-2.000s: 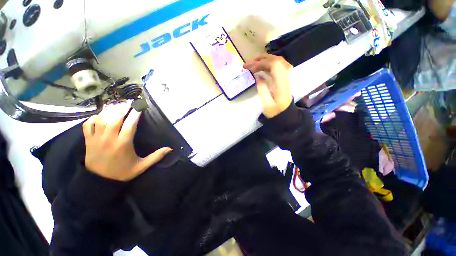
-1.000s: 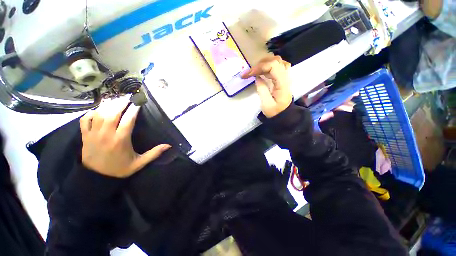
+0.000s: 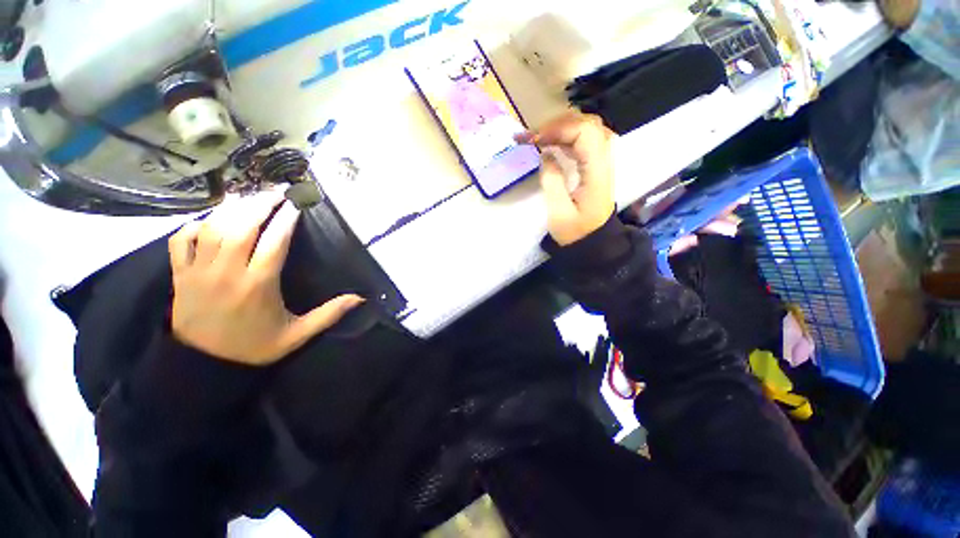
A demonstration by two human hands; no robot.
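My left hand [image 3: 237,278] lies flat with fingers apart on the black garment piece [image 3: 332,263], its fingertips just below the machine's needle area. The needle itself is hard to make out. The cloth runs along the edge of the white JACK sewing machine [image 3: 384,105] and hangs down over my lap. A smartphone [image 3: 476,118] with a bright pink and yellow screen lies on the machine bed. My right hand [image 3: 579,173] is at the phone's lower right edge, finger and thumb bent, fingertips at the screen. It does not hold the phone.
A folded black bundle [image 3: 653,86] lies on the table behind my right hand. A blue plastic basket [image 3: 842,284] with black, pink and yellow scraps stands at right. Red scissor handles [image 3: 621,375] show below the table edge. A black cloth pile [image 3: 37,441] hangs at the far left.
My right fingertips moved onto the phone's lower screen, then back to its edge. My left hand stays on the cloth. The camera view has shifted slightly.
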